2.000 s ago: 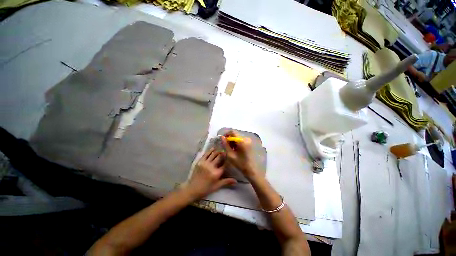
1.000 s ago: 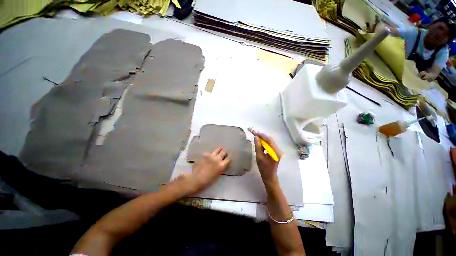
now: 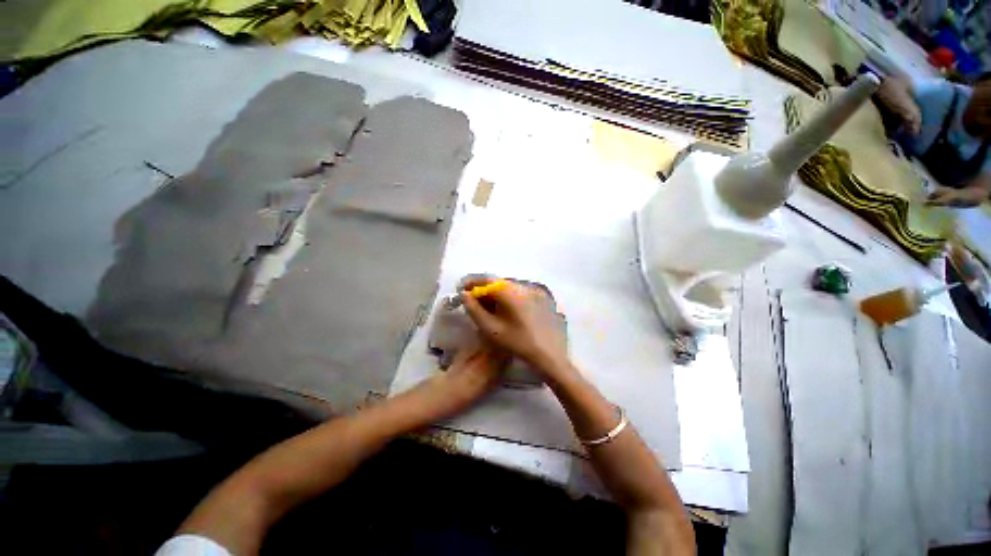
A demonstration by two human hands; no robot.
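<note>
A grey-brown panel (image 3: 543, 315) with rounded corners lies flat in front of me on pale sheets. My right hand (image 3: 515, 317) holds a yellow-handled brush (image 3: 490, 288) over the panel's upper left edge; the tip is small and hard to make out. My left hand (image 3: 478, 364) rests on the lower part of the panel, partly hidden under my right hand and wrist. Grey-brown laid-out panels (image 3: 380, 250) form two long columns to the left. A white glue pot (image 3: 701, 228) with a tall grey cone stands right of the panel.
A small tan scrap (image 3: 483, 193) lies above the panel. Dark-edged stacked panels (image 3: 609, 54) lie at the far side. Yellow pieces (image 3: 359, 20) are heaped far left. An amber bottle (image 3: 891, 305) and a green object (image 3: 832, 279) lie right. A person (image 3: 954, 125) is at far right.
My right hand has moved left with the brush, from beside the panel's right edge to its upper left edge, crossing over my left hand. The camera view has shifted slightly.
</note>
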